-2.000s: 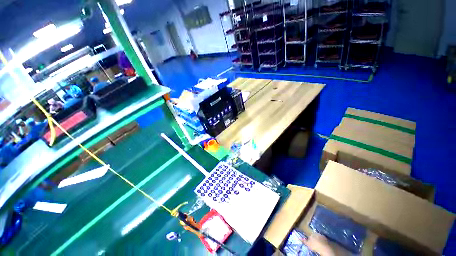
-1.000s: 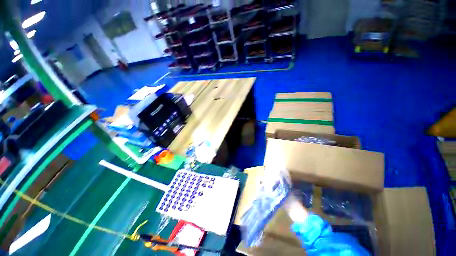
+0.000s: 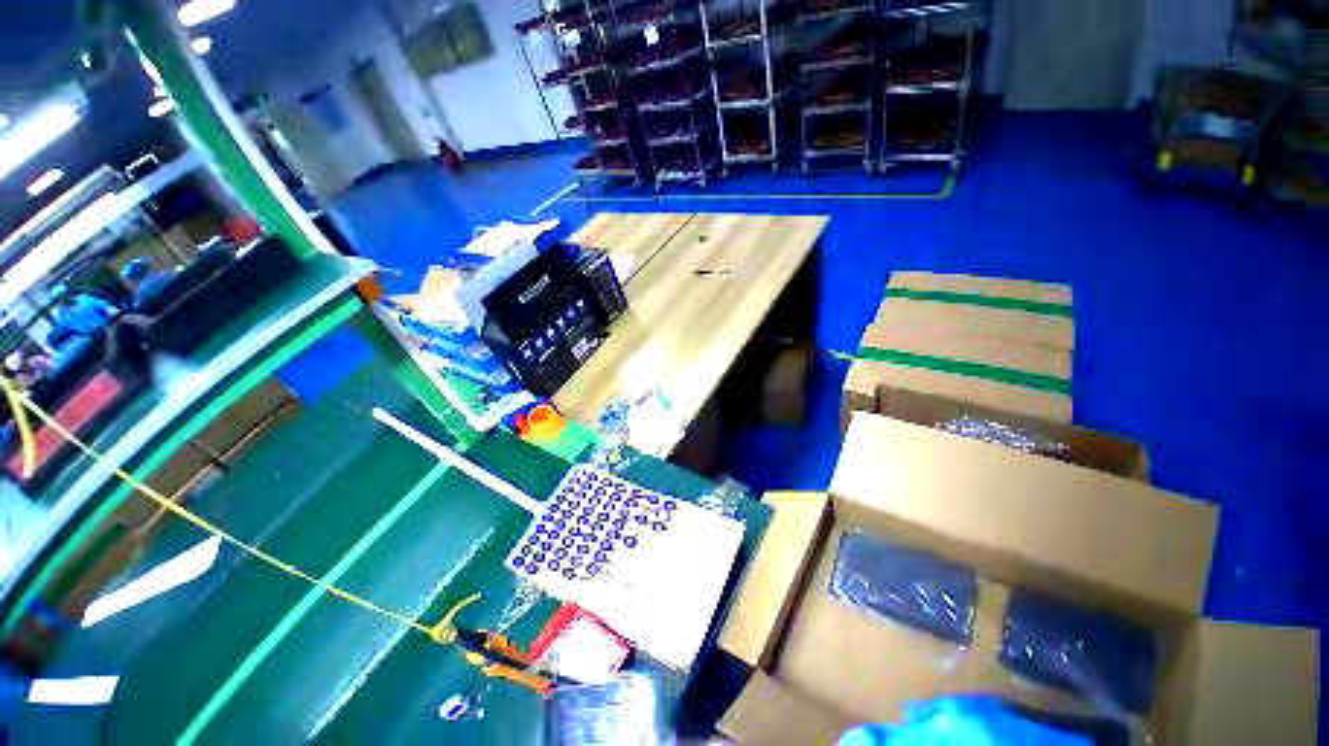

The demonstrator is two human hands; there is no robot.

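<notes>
The open carton (image 3: 1210, 561) is at the lower right, with bagged dark housings (image 3: 904, 583) lying inside. A shiny, blurred clear-bagged piece (image 3: 605, 710) is at the bottom edge over the green bench. A blue sleeve (image 3: 962, 724) shows at the bottom edge, in front of the carton. Neither of my hands can be seen; both are out of the picture, so whether one holds the bagged piece does not show.
On the green bench (image 3: 314, 496) are a sticker sheet (image 3: 678, 583), an orange screwdriver (image 3: 503, 659) with a yellow cord, and a red tray (image 3: 583, 644). Behind are a wooden table (image 3: 743, 270), a black box (image 3: 547, 321) and strapped cartons (image 3: 969, 328).
The bagged piece has moved from the carton's left side to the bench's bottom edge. The bare hand seen at the carton has left the picture; only a sleeve shows. The view has turned slightly left.
</notes>
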